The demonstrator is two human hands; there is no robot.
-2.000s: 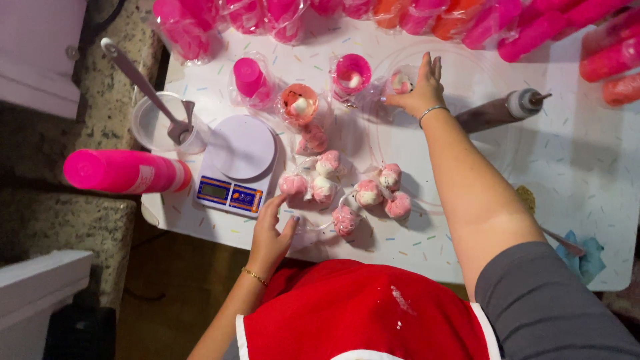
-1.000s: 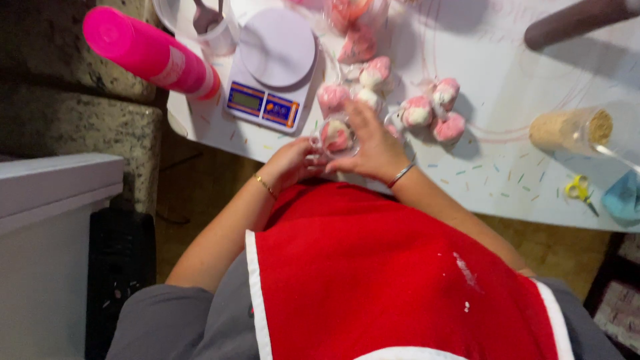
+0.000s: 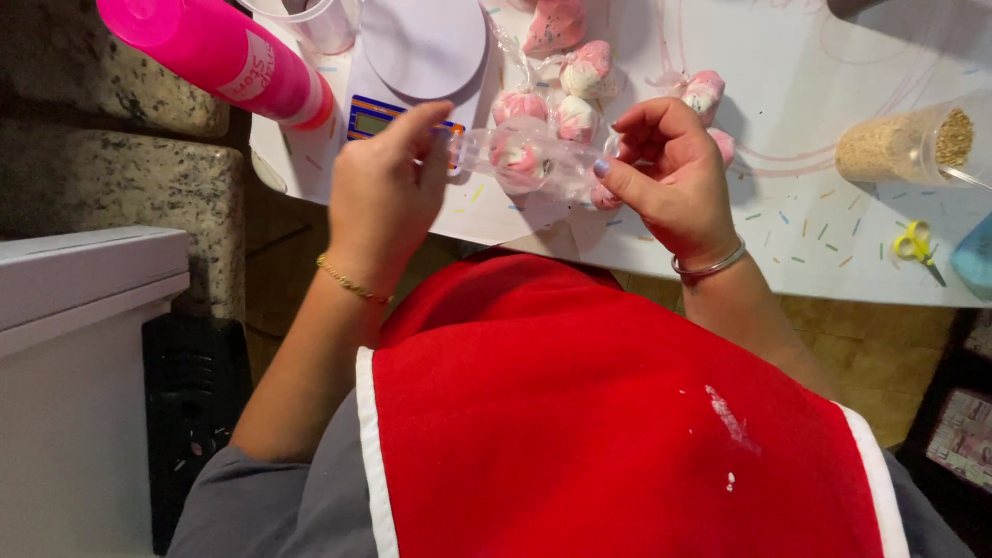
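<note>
A clear plastic bag (image 3: 566,167) is stretched between my two hands, above the table's near edge. My left hand (image 3: 391,182) grips its left end, beside the kitchen scale (image 3: 422,46). The other end is pinched by my right hand (image 3: 670,174) between thumb and fingers. A pink and white filling (image 3: 518,157) shows at the bag's left part; whether it lies inside a cup cannot be told. Just beyond are several small tied bags of pink and white filling (image 3: 587,70), and another tied bag (image 3: 703,93) lies by my right fingertips.
At the upper left a bright pink cylinder (image 3: 225,62) leans over the table edge near a clear plastic cup (image 3: 325,27). On the right are a clear container of tan crumbs (image 3: 891,147), yellow-handled scissors (image 3: 914,244) and a blue item (image 3: 975,260). Granite ledges (image 3: 132,178) border the left side.
My right hand, earlier reaching to the far cups, has come back beside my left. Since the last earlier frame my hands have moved apart, with the bag stretched between them. The view has shifted down.
</note>
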